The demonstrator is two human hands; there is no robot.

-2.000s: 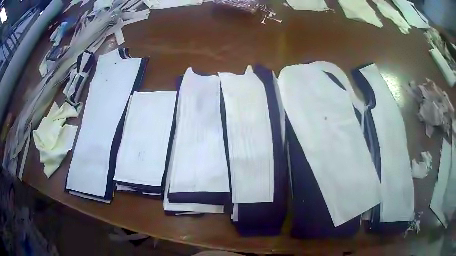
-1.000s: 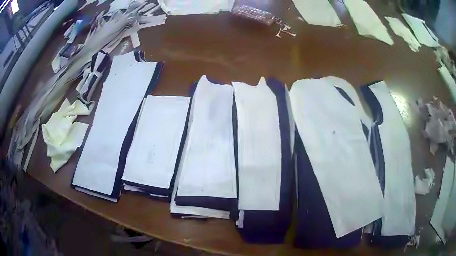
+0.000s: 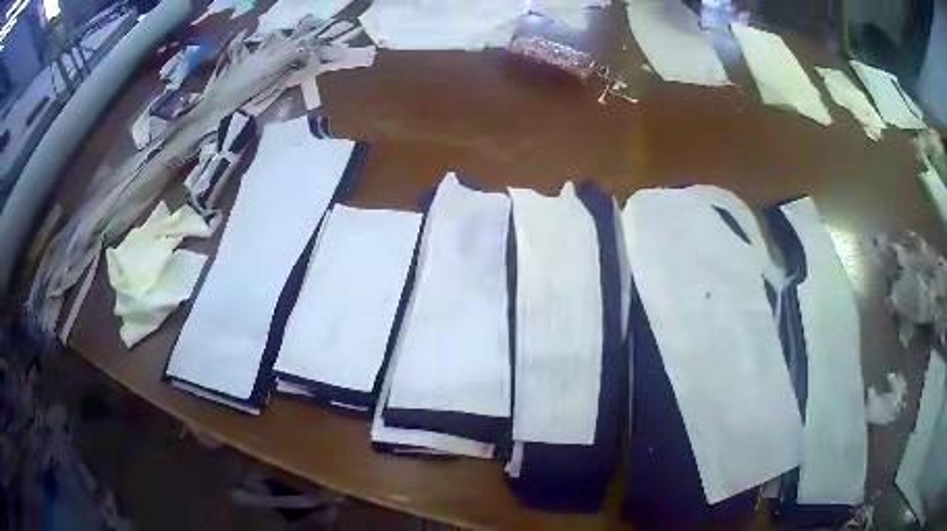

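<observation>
Stacks of cut panels lie in a row on the brown table, white on top with navy edges showing. At the left is a long stack, then a shorter rectangular stack. Two narrow stacks with notched tops lie in the middle. A wide panel with a curved top lies slanted over navy pieces. A long narrow stack is at the right. Neither of my hands is in view.
Tangled beige strips, a cream cloth scrap and a long white roll lie at the left. A reddish shiny block and loose white pieces lie at the far side. Pinkish-beige offcuts are at the right.
The view has shifted, so the stacks appear lower and further right, and more of the table's far side shows. The stacks keep their arrangement.
</observation>
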